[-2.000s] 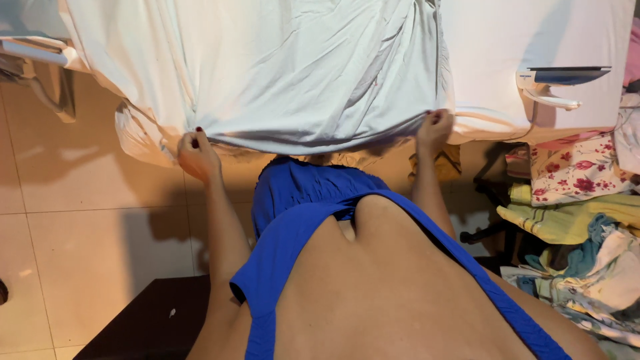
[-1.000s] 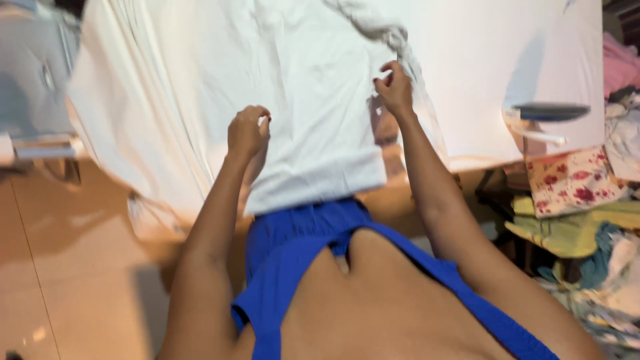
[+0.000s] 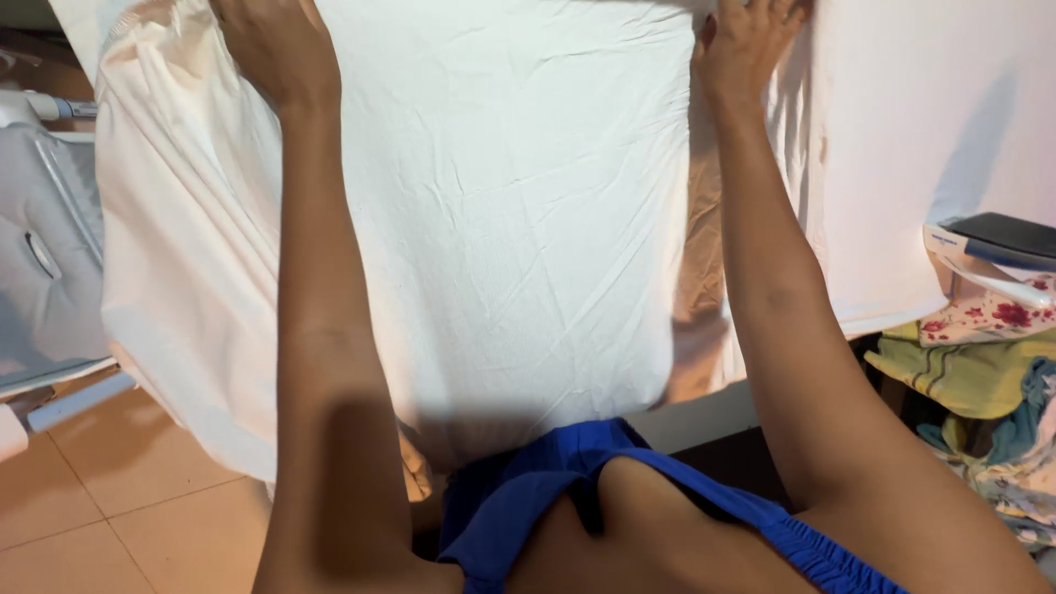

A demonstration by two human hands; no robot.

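A white cloth garment (image 3: pixel 511 206) lies stretched over the padded board in front of me, with fine creases across it. My left hand (image 3: pixel 276 49) is at the upper left, along the cloth's left side, its fingers cut off by the top edge of the view. At the upper right my right hand (image 3: pixel 751 49) rests near the cloth's right edge, fingers forward; whether it grips any fabric cannot be told. A looser white cloth (image 3: pixel 186 231) hangs in folds outside my left forearm. Brown fabric (image 3: pixel 705 239) shows beside my right forearm.
At the right, a clothes iron (image 3: pixel 998 239) stands by the white-covered surface's edge (image 3: pixel 891 318). Below it are a floral cloth (image 3: pixel 990 318), a yellow-green cloth (image 3: pixel 957 371) and other piled laundry. A grey padded item (image 3: pixel 49 247) is at the left above floor tiles (image 3: pixel 157 520).
Both hands have moved forward, away from my body, from the cloth's near edge where they pinched it two seconds ago. The cloth now lies flatter between my arms.
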